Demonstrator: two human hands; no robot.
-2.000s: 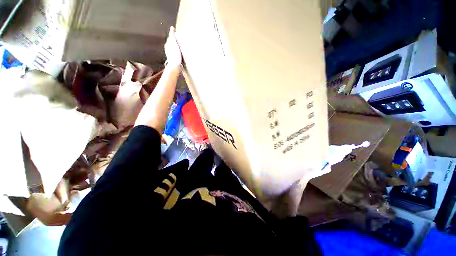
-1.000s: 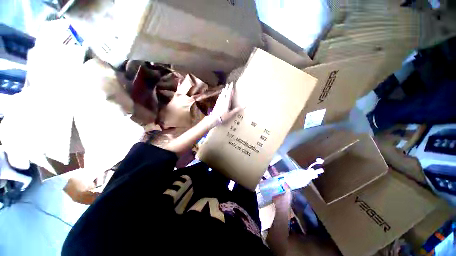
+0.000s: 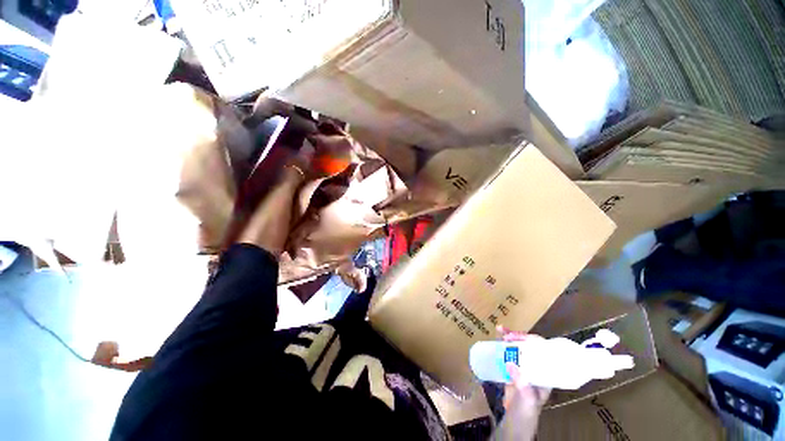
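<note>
My right hand (image 3: 523, 394) is closed around a white squeeze bottle (image 3: 564, 362) with a blue label, its spout pointing right. The bottle lies across the lower right of a closed tan carton (image 3: 495, 267) with rows of dark print, tilted against my body. My left hand (image 3: 284, 155) is at the brown kraft paper (image 3: 344, 211), left of the carton. It is dark and blurred, beside a dark thing with a white streak and a small orange thing (image 3: 331, 164); its grip cannot be made out.
A large T-10 carton (image 3: 430, 77) stands at the top centre. Flattened cartons (image 3: 689, 155) are stacked at the upper right. An open VEGER carton (image 3: 637, 344) is at the lower right, with product boxes (image 3: 749, 344) beyond. A red item (image 3: 398, 244) lies left of the carton. A cable (image 3: 52, 332) is at the left.
My left hand has left the carton and moved up and left to the kraft paper. My right hand still holds the bottle, now across the carton's face. The view has shifted.
</note>
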